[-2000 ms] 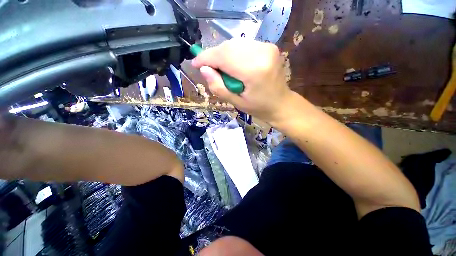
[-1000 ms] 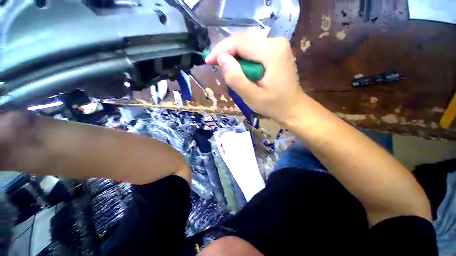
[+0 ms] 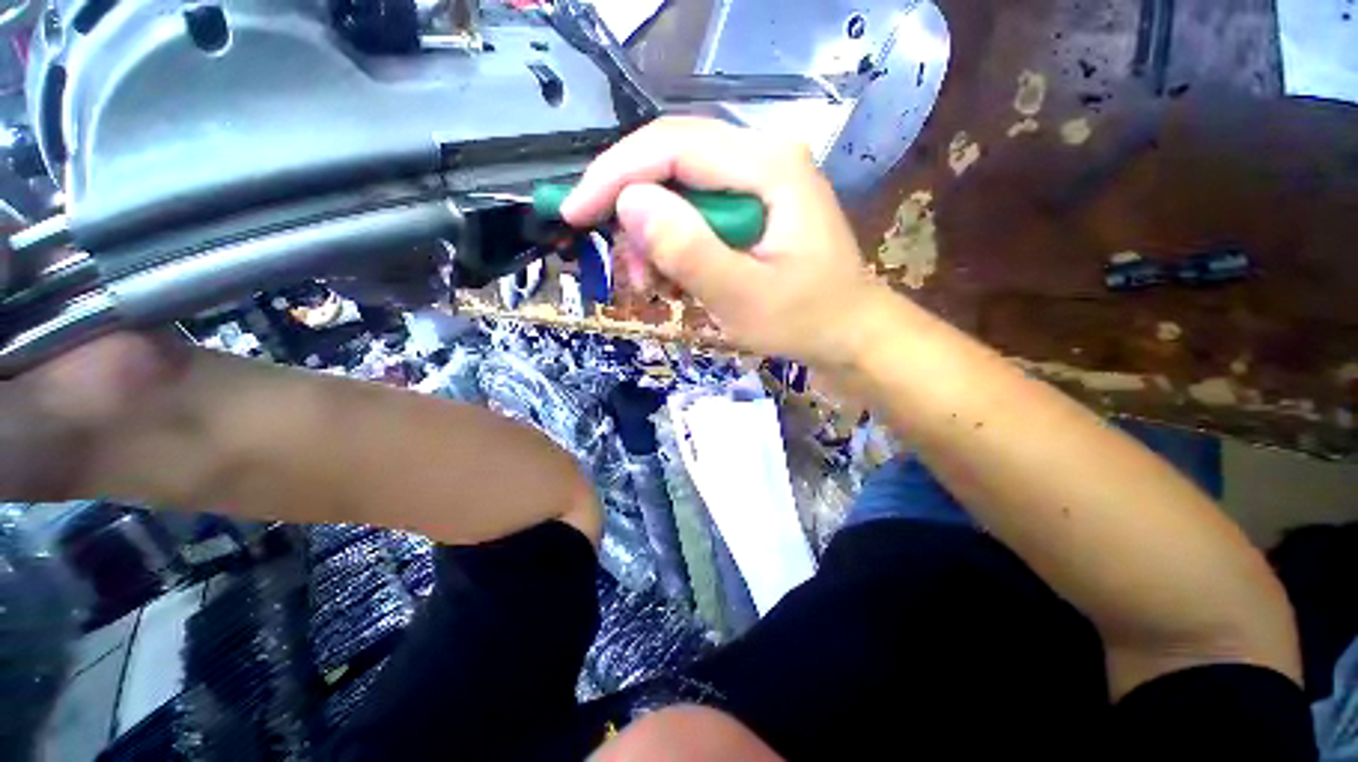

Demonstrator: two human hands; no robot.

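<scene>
The large grey machine body [image 3: 343, 119] fills the upper left, tilted over the table edge. My right hand [image 3: 715, 223] is shut on the green-handled screwdriver [image 3: 730, 216]. Its thin shaft points left and its tip meets the seam along the machine's lower side. My left hand [image 3: 90, 402] is blurred at the far left under the machine, partly cut off by the picture's edge; its fingers and what they touch cannot be made out. The silver base plate [image 3: 894, 90] with a rounded end lies beyond my right hand.
A small black part [image 3: 1177, 270] lies on the worn brown table [image 3: 1028, 223]. White paper [image 3: 1323, 45] is at the upper right. Below the chipped table edge are plastic-wrapped rolls, a white sheet [image 3: 745, 484] and cloth scraps on the floor.
The screwdriver tip has moved left along the machine's lower side, from the dark end to the seam. The machine, table and black part appear shifted right and down. The yellow handle has left the view.
</scene>
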